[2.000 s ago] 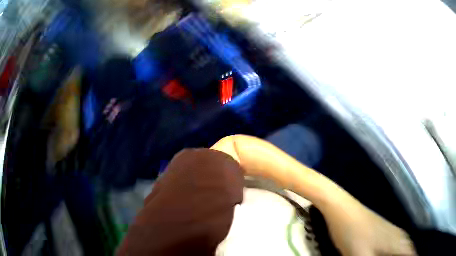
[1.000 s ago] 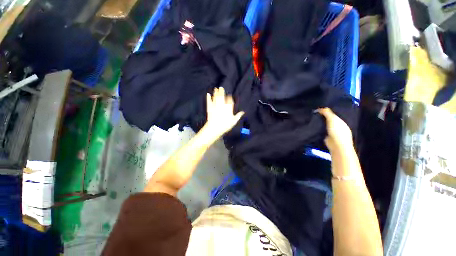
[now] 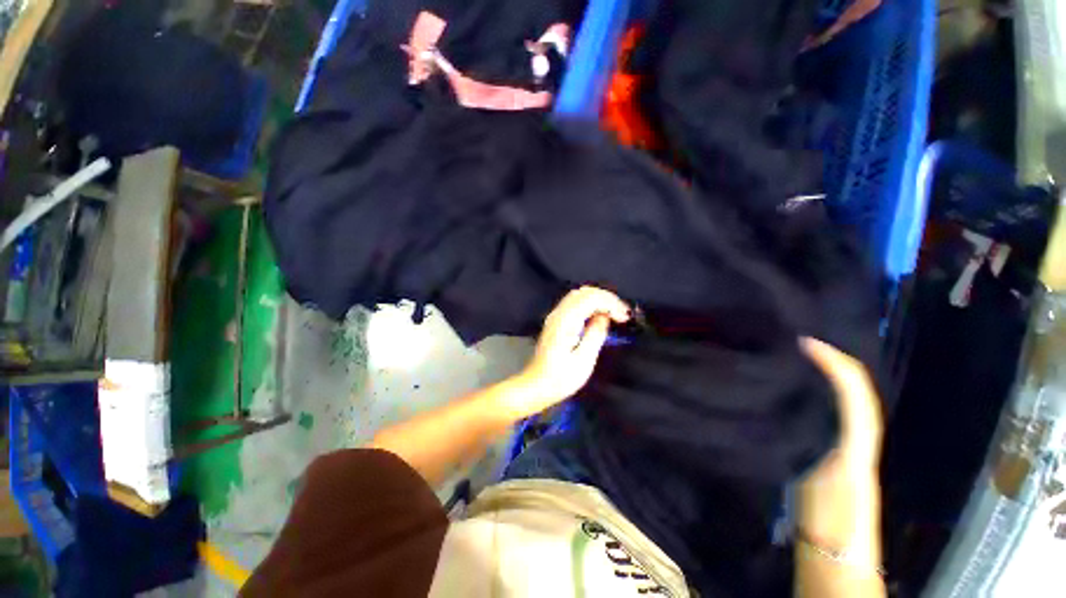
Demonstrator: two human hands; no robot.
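A large dark navy cloth bundle (image 3: 538, 210) lies draped over blue crates (image 3: 894, 140) in front of me. My left hand (image 3: 581, 339) pinches the near edge of the dark cloth with curled fingers, near the middle. My right hand (image 3: 844, 409) is at the right side of the same cloth, slightly blurred, with its fingers partly hidden against the cloth. The cloth between my hands hangs down towards my lap. Pink fabric ties (image 3: 497, 91) lie on the bundle at the top.
A red-orange cloth (image 3: 629, 99) shows between the crates. A white table edge (image 3: 1005, 467) runs along the right. A bench (image 3: 143, 269) with a metal frame stands at left on the green and grey floor. More dark cloth (image 3: 959, 304) lies right of the crates.
My left hand has gone from spread over the cloth to gripping its edge, lower and further right. My right hand has moved lower and right. The cloth has shifted and more pink tie shows.
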